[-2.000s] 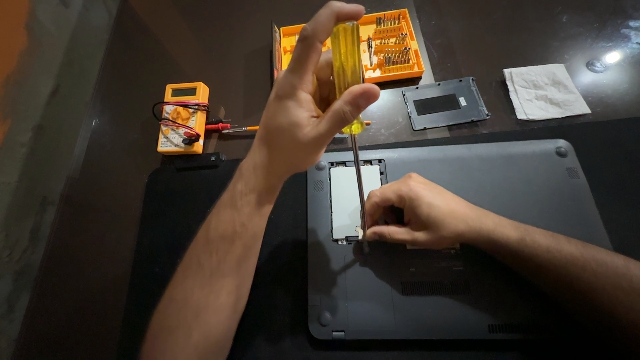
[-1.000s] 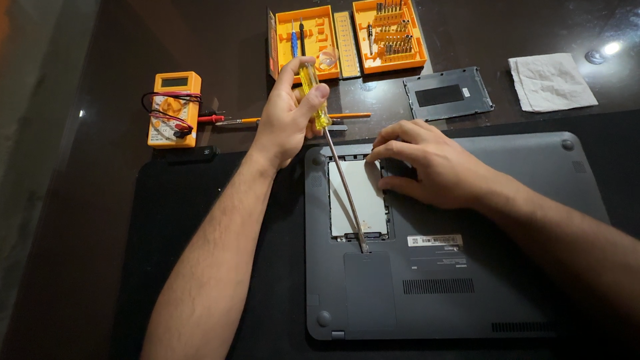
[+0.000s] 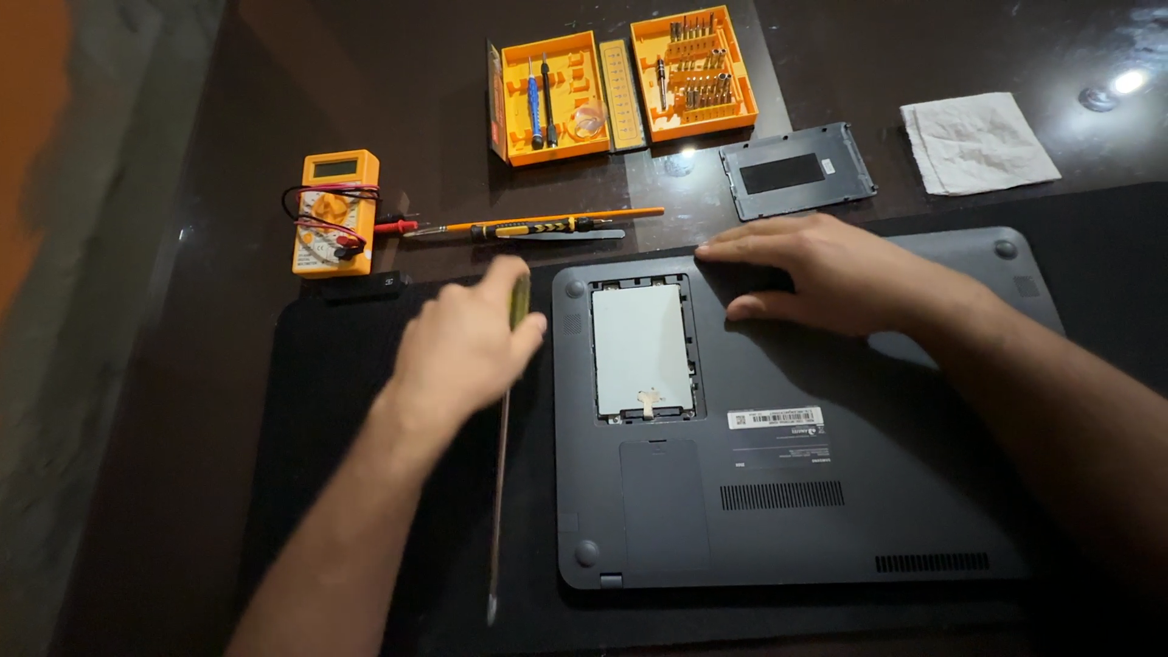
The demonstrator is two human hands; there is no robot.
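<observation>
My left hand [image 3: 470, 338] grips the yellow handle of a long screwdriver [image 3: 500, 493] beside the laptop's left edge, its shaft pointing down over the black mat. An upside-down dark laptop [image 3: 776, 365] lies on that mat. In its uncovered bay at the upper left sits a pale, flat rectangular drive [image 3: 639, 347] with a small tab at its lower end. My right hand [image 3: 812, 274] rests on the laptop's upper edge, fingers apart and holding nothing. Below the bay is a closed rectangular cover [image 3: 664, 506].
Behind the laptop lie a removed dark cover [image 3: 798, 172], a folded white cloth [image 3: 981, 143], an open orange bit case [image 3: 695, 78], a thin orange-handled brush [image 3: 584, 216] and a yellow-black precision screwdriver [image 3: 538, 228]. An orange multimeter [image 3: 336, 214] with wrapped leads stands at the left.
My left hand has moved the screwdriver away from the bay's lower end to the laptop's left side. My right hand has shifted from the bay to the laptop's upper edge.
</observation>
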